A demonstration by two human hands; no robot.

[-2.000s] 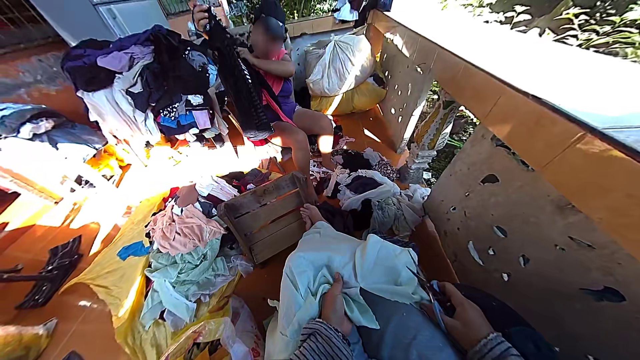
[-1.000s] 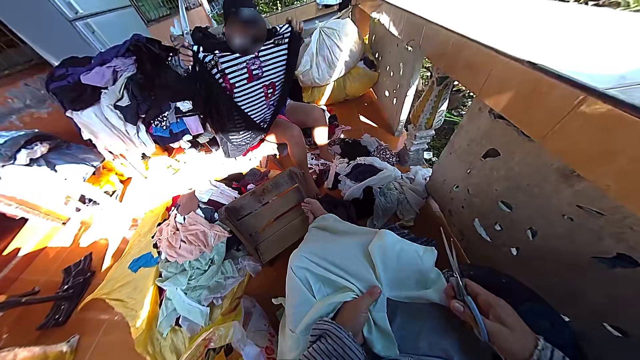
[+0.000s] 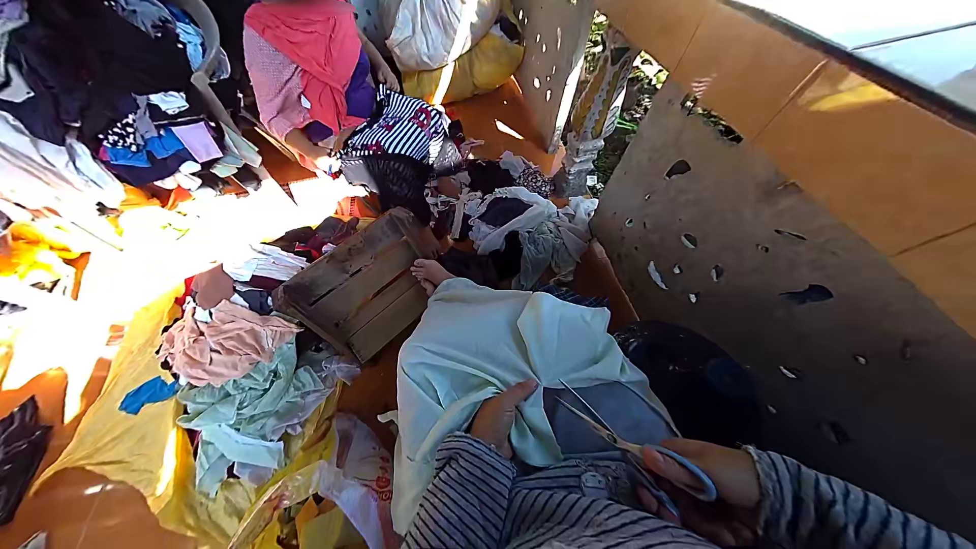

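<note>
A pale mint cloth (image 3: 473, 328) lies over my lap and legs. My left hand (image 3: 502, 415) pinches its edge near the middle, thumb on top. My right hand (image 3: 705, 488) holds scissors (image 3: 610, 435) with light blue handles, fingers around the loops. The blades are parted, with their tips at the cloth's edge just right of my left thumb. Whether fabric lies between the blades I cannot tell. Under the cloth shows grey-blue fabric on my lap. My bare foot (image 3: 431, 273) sticks out past the cloth's far end.
A wooden crate (image 3: 358, 282) stands beyond my foot. Left are pink and mint cloth scraps (image 3: 229, 343) on yellow plastic (image 3: 114, 450). A seated person (image 3: 305, 76) handles a striped garment (image 3: 404, 126) ahead. Cloth strips (image 3: 518, 221) lie near the perforated wall panel (image 3: 762, 282); a dark round object (image 3: 686, 374) is at right.
The scissors have come in from the right to the cloth's edge near my left thumb. The other person has lowered the striped garment, which was held up spread. The view has tilted down.
</note>
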